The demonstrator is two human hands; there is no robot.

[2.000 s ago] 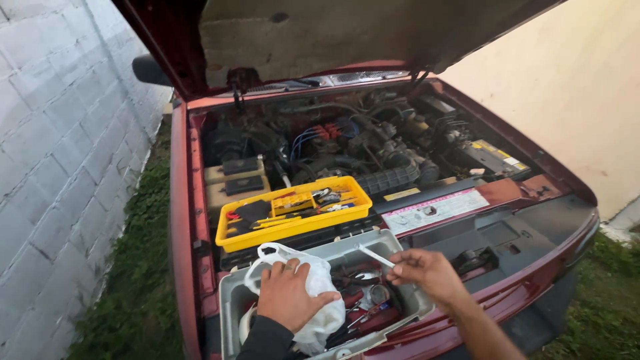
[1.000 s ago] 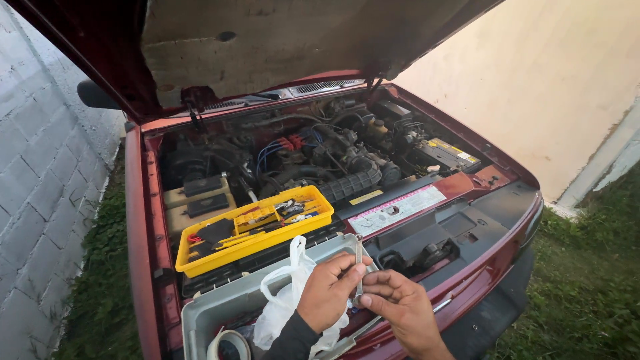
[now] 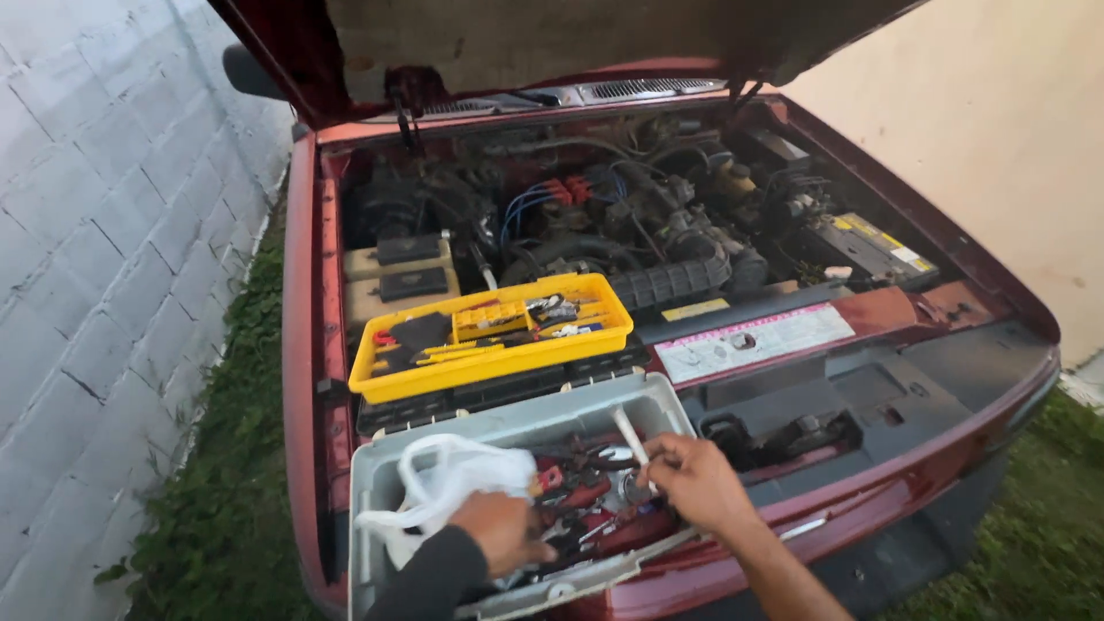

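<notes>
My right hand [image 3: 693,479] pinches a slim whitish stick-like object [image 3: 630,438] above the right part of a grey plastic toolbox [image 3: 517,410]. My left hand [image 3: 502,530] is low in the toolbox, against a white plastic bag [image 3: 466,474] and over the loose tools; its fingers are blurred, and whether they grip anything is unclear. Pliers and other hand tools with red handles [image 3: 586,494] fill the box's right side. Behind the box, a yellow tool tray [image 3: 492,366] holds small tools and a dark cloth-like thing [image 3: 421,329].
The toolbox and tray rest on the front of a red vehicle. Its raised hood [image 3: 535,43] hangs over the engine bay, with a battery [image 3: 871,247] at right and an air intake hose [image 3: 668,283] behind the tray. A block wall [image 3: 112,259] stands at left.
One second ago both hands were together at the slim object above the box. Now they are apart: my left hand has gone down into the toolbox, while my right hand keeps the object.
</notes>
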